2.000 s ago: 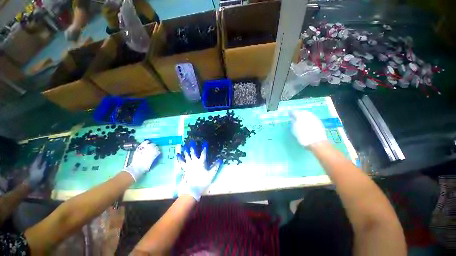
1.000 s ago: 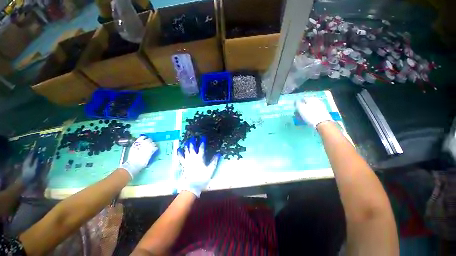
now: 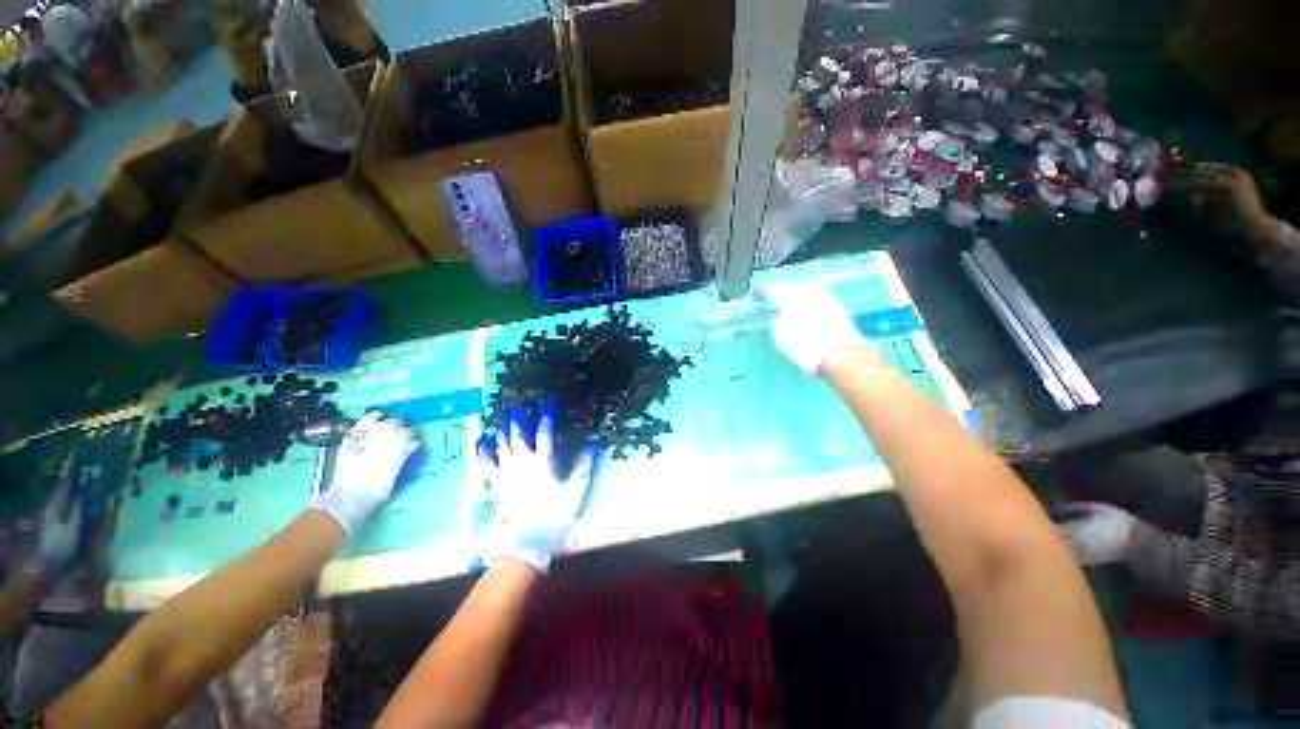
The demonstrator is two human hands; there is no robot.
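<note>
Black plastic parts (image 3: 585, 373) lie in a heap on the turquoise mat (image 3: 756, 427). My left hand (image 3: 533, 489), in a white glove with blue fingertips, lies with fingers spread at the heap's lower left edge; whether a part is under the fingertips cannot be told. My right hand (image 3: 813, 328), gloved in white, is over the mat's upper right, near the grey post (image 3: 763, 143). It is blurred and its fingers are not clear. Blue bin (image 3: 576, 261) with dark parts and a tray of silver fasteners (image 3: 657, 254) stand behind the heap.
At left another worker's gloved hand (image 3: 368, 463) is beside flat black pieces (image 3: 235, 427). Behind are cardboard boxes (image 3: 471, 171), a phone (image 3: 485, 228) and blue bins (image 3: 292, 328). At right are a metal bar (image 3: 1029, 325), round parts with red wires (image 3: 984, 135) and another person's hand (image 3: 1098, 533).
The view has shifted, so the bench sits further left. My right hand has moved from the blue band towards the post. My left hand stays at the heap. Another person's hands have appeared at right.
</note>
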